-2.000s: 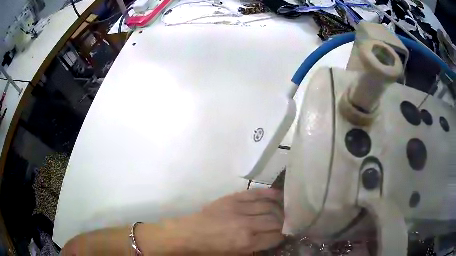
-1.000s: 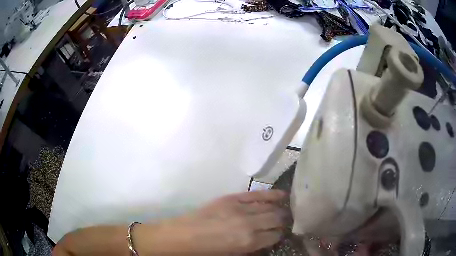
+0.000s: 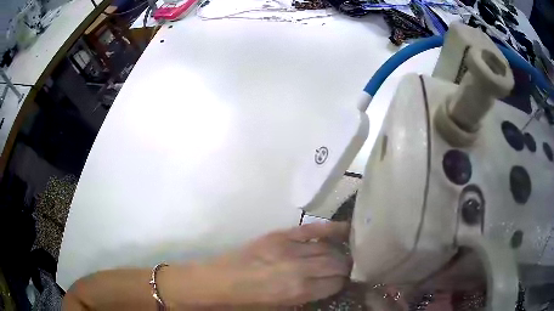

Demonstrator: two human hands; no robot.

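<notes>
My left hand (image 3: 297, 267), with a bracelet at the wrist, reaches in from the lower left. It lies low at the sewing machine head (image 3: 392, 182), its fingertips hidden at the head's lower left edge. Dark speckled fabric (image 3: 341, 302) shows beside and below the fingers; a dark bit also shows above them. A blurred, skin-toned patch under the head, probably my right hand (image 3: 389, 299), is mostly hidden, and its grip cannot be made out. The needle and presser foot are hidden behind the head.
A white lamp paddle (image 3: 333, 155) on a blue arm (image 3: 395, 61) stands left of the head. Dark scraps (image 3: 404, 27) lie at the back, a pink case (image 3: 175, 9) at the far edge. A speckled bundle (image 3: 51, 209) hangs low left of the white table (image 3: 182, 146).
The machine head and lamp shifted right in the picture, then slightly up, as the view moved. My left hand stays beside the head, its fingers slightly higher in the picture than before.
</notes>
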